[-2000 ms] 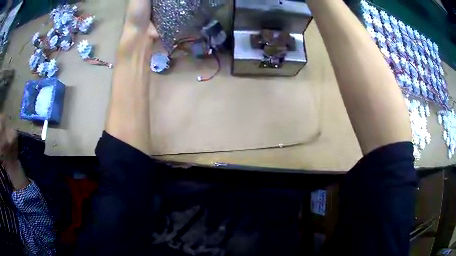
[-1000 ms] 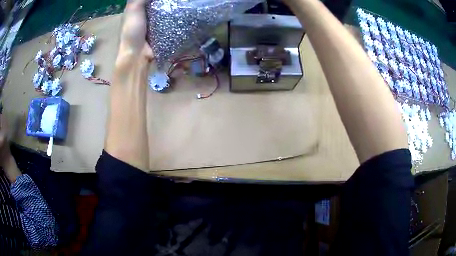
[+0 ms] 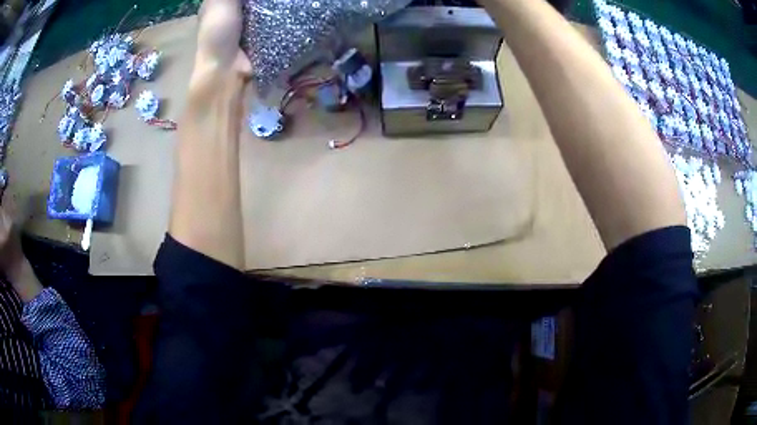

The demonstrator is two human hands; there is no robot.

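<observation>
A clear bag of small silver screws (image 3: 295,37) shows at the top, cut off by the picture's edge. My left hand (image 3: 222,41) is bare and lies along the bag's left side, holding it; its upper part is cut off. My right forearm reaches to the top edge above the metal box; the right hand is out of the picture. The silver-grey metal screw feeder (image 3: 440,116) stands right of the bag, its brownish mechanism facing me. Just below the bag lie a motor with a white star wheel (image 3: 266,121) and bare motors (image 3: 353,73) with red and dark wires.
At left are a heap of star-wheel motors (image 3: 112,62) and a blue tub (image 3: 106,189) with a white stick (image 3: 87,234). At right are rows of finished motors (image 3: 676,79) and loose white star wheels (image 3: 701,199). Another person's patterned sleeve (image 3: 62,349) shows at lower left.
Compared with two seconds ago, the bag's bulging part spreads further right, towards the feeder's top. The whole view has shifted slightly. My left hand stays at the bag's left side.
</observation>
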